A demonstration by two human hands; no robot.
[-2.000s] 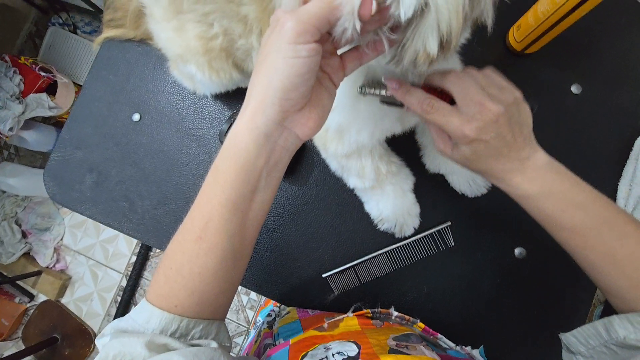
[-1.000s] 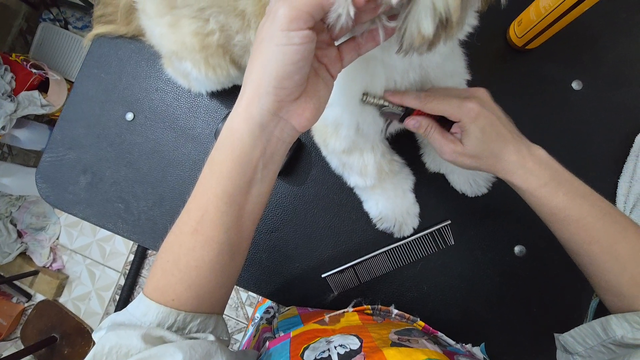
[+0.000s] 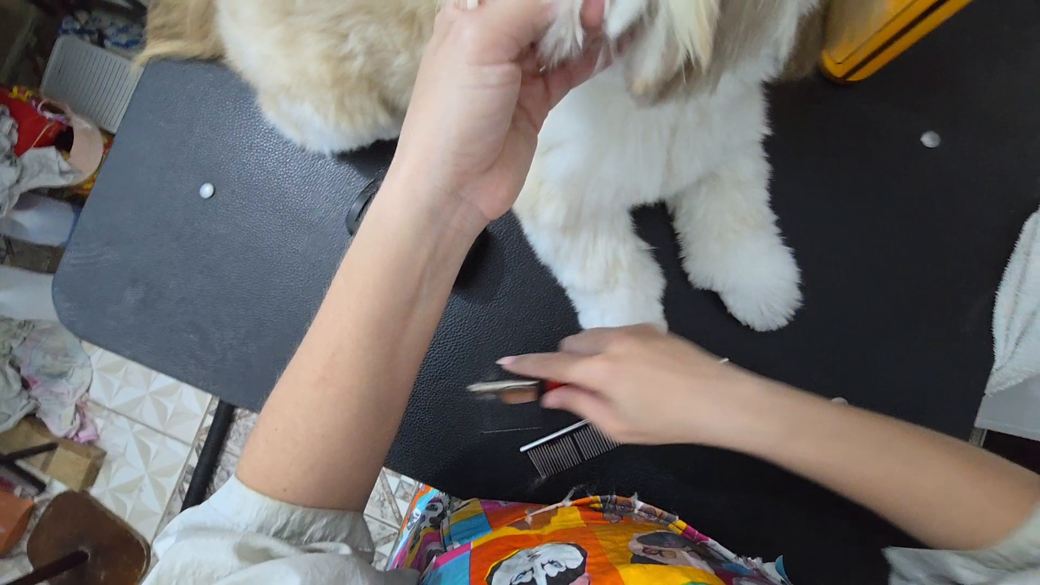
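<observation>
A white and tan long-haired dog [image 3: 650, 154] lies on the black grooming table [image 3: 179, 268], its two front legs pointing toward me. My left hand [image 3: 496, 89] is closed on the fur and muzzle area at the top of the view, where the dog's head is cut off. My right hand [image 3: 634, 386] holds a small metal-tipped tool with a red part [image 3: 512, 390], slightly blurred, just below the near front paw. Under that hand lies a metal grooming comb [image 3: 569, 448], its right end hidden by the hand.
A yellow-orange object [image 3: 886, 32] stands at the top right. A white towel [image 3: 1020, 317] hangs at the right edge. Partly behind my left forearm is a black round object [image 3: 361, 207]. Cloths [image 3: 41, 366] and a brown stool [image 3: 89, 536] are at the left.
My right hand has moved from the dog's chest down toward me, over the comb, with the tool still in it. My left hand stays at the dog's head.
</observation>
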